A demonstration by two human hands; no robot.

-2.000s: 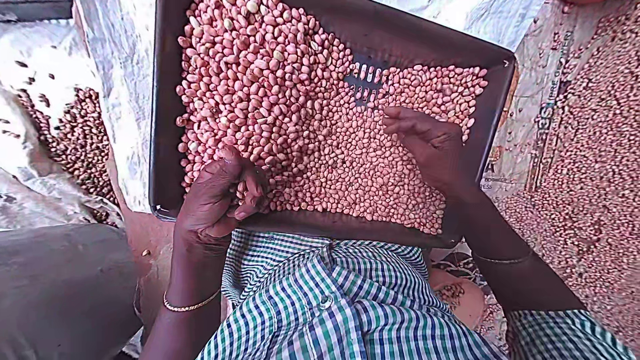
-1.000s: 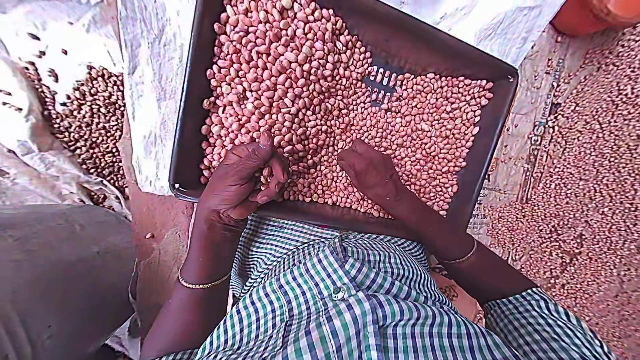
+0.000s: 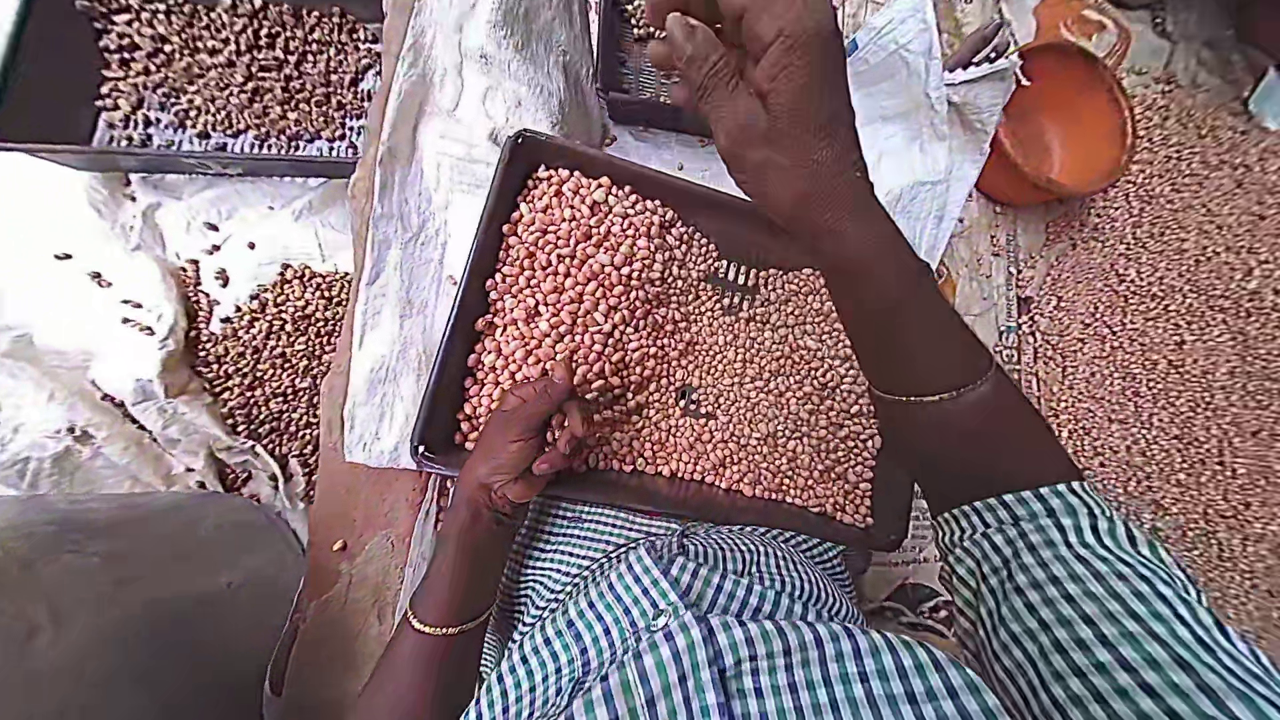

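A dark plastic tray with a slotted bottom lies tilted across my lap. Pinkish shelled nuts or beans fill it, heaped larger at the left and spread smaller at the right. My left hand rests at the near left part of the heap with its fingers curled; whether nuts are inside it I cannot tell. Raised beyond the tray's far right side is my right hand, its fingers bent and partly cut off by the top edge. What it may hold is hidden. Slots of the tray's bottom show in two small gaps.
Past the tray stands another dark slotted tray. A dark tray of brown nuts is at the upper left, above a brown pile on white sacking. An orange bowl stands upper right, beside a wide spread of pinkish nuts.
My right hand has left the nuts in the tray and moved up past its far edge. My left hand stays at the near left part. A second gap in the nuts now shows. The view has shifted.
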